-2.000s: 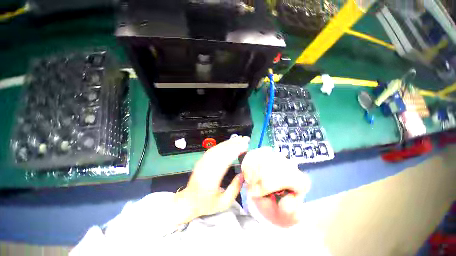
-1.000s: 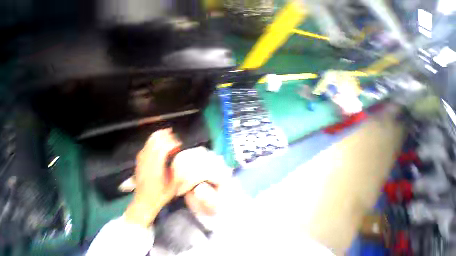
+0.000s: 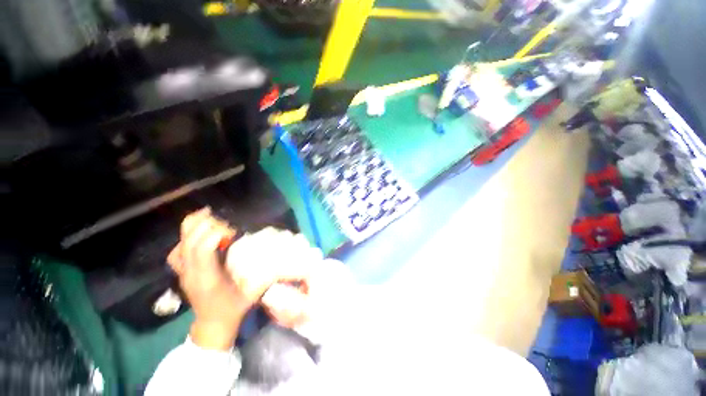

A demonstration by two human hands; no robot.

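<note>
My left hand (image 3: pixel 207 271) is raised in front of the press, its fingers curled close against my right hand. A small dark shape shows at its fingertips, too blurred to name. My right hand (image 3: pixel 271 271) is a closed fist beside it, overexposed. A sliver of the red-handled tool (image 3: pixel 225 241) shows between the two hands; its shaft cannot be seen. The black bench press (image 3: pixel 116 193) fills the left side, blurred, with a pale bar across its opening. A white start button (image 3: pixel 166 302) shows low on its front.
The right blister tray (image 3: pixel 368 189) of black parts lies beside the blue air hose (image 3: pixel 303 178). A red knob (image 3: pixel 269 97) is at the press's side. White tissue (image 3: pixel 375 100) and a yellow post (image 3: pixel 344 42) stand beyond. Seated people (image 3: pixel 650 220) line the far right.
The view has swung right, so the press and right tray have shifted left in the picture and the left tray is no longer distinguishable. The people at right have come into view. Both hands remain together.
</note>
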